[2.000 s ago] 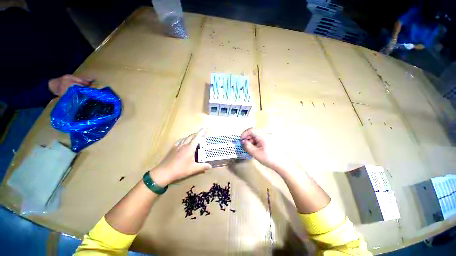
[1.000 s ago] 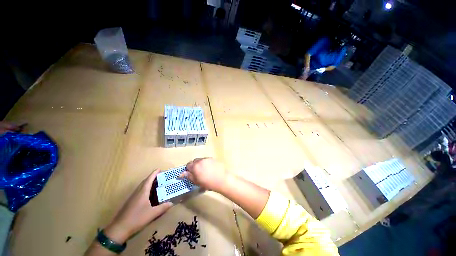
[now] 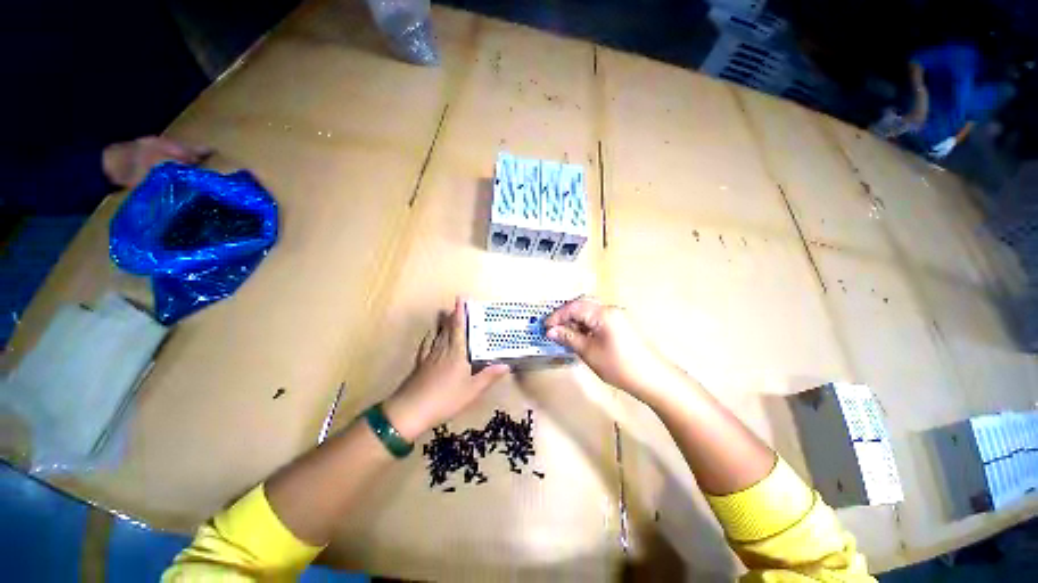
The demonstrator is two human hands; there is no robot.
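A light grey metal enclosure (image 3: 507,330) with rows of holes in its top face lies on the cardboard in front of me. My left hand (image 3: 451,370) holds its left end, with fingers at the back and thumb at the near side. My right hand (image 3: 586,336) is over its right part, thumb and fingertips pinched together at the holed face by a small dark spot. Whether a fastener is between the fingertips cannot be told. A loose pile of small black fasteners (image 3: 484,450) lies nearer to me.
A row of enclosures (image 3: 538,207) stands beyond. More enclosures (image 3: 874,444) are at right. A blue plastic bag (image 3: 216,285) with dark contents, pale sheets (image 3: 85,376) and another person's hand (image 3: 148,159) are at left. A clear bag (image 3: 404,29) is at the far edge; a person (image 3: 950,97) is far right.
The view swung right and back. The right hand, earlier over the middle of the enclosure's top, is now at its right part. The left hand keeps hold of the left end.
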